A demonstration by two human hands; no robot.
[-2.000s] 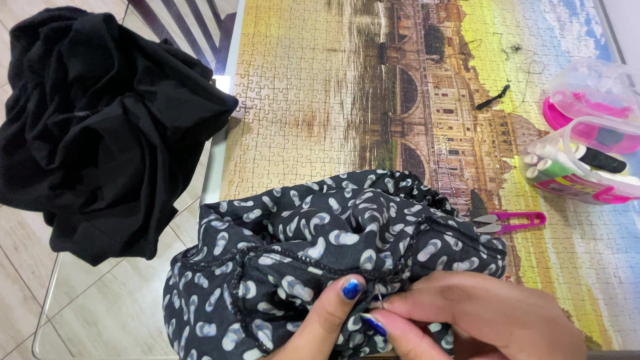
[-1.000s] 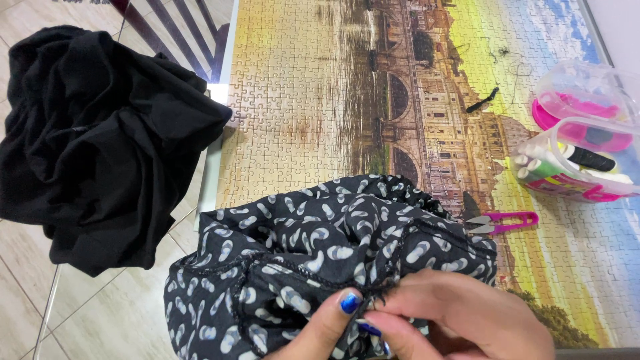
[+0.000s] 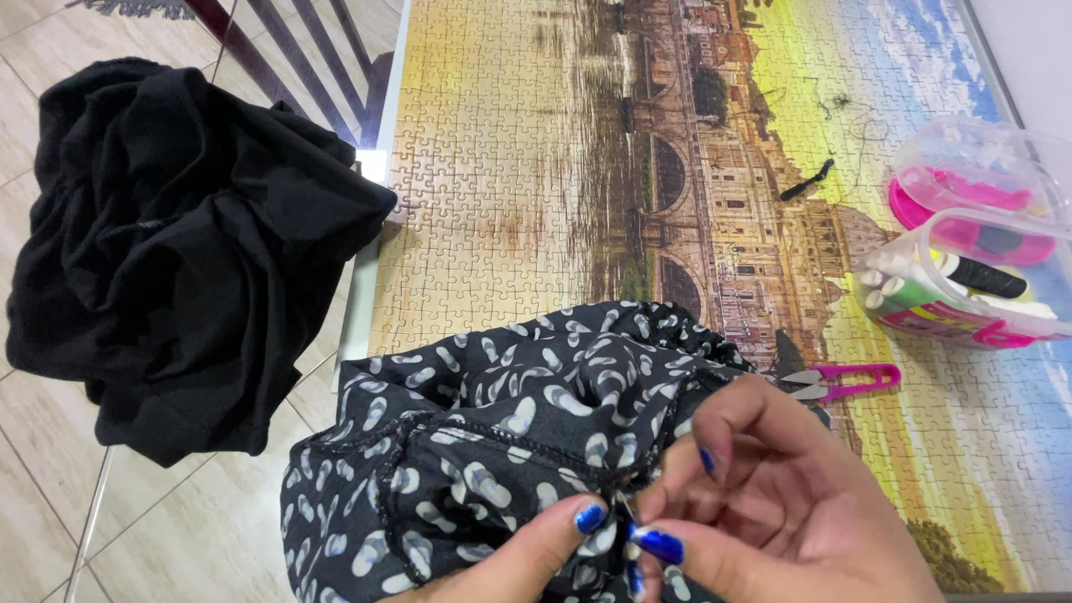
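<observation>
A black garment with a white flip-flop print (image 3: 519,419) lies bunched at the table's near edge, its dark overlocked seams showing. My left hand (image 3: 523,553) pinches the cloth by a seam, thumb on top and the other fingers hidden beneath. Close beside it, my right hand (image 3: 779,502) holds a thin needle (image 3: 624,502) between thumb and fingertips at the seam. Pink-handled thread snips (image 3: 854,381) lie just beyond my right hand, blades toward the garment.
A finished jigsaw puzzle (image 3: 502,167) covers the table. At the right stands a clear plastic tub (image 3: 938,293) of thread spools with its lid open. A black thread bundle (image 3: 806,180) lies on the puzzle. Black cloth (image 3: 176,251) hangs at the left, near a slatted chair (image 3: 293,50).
My right hand's index finger has lifted and bent away from the cloth, opening the palm to view. My left hand still pinches the garment.
</observation>
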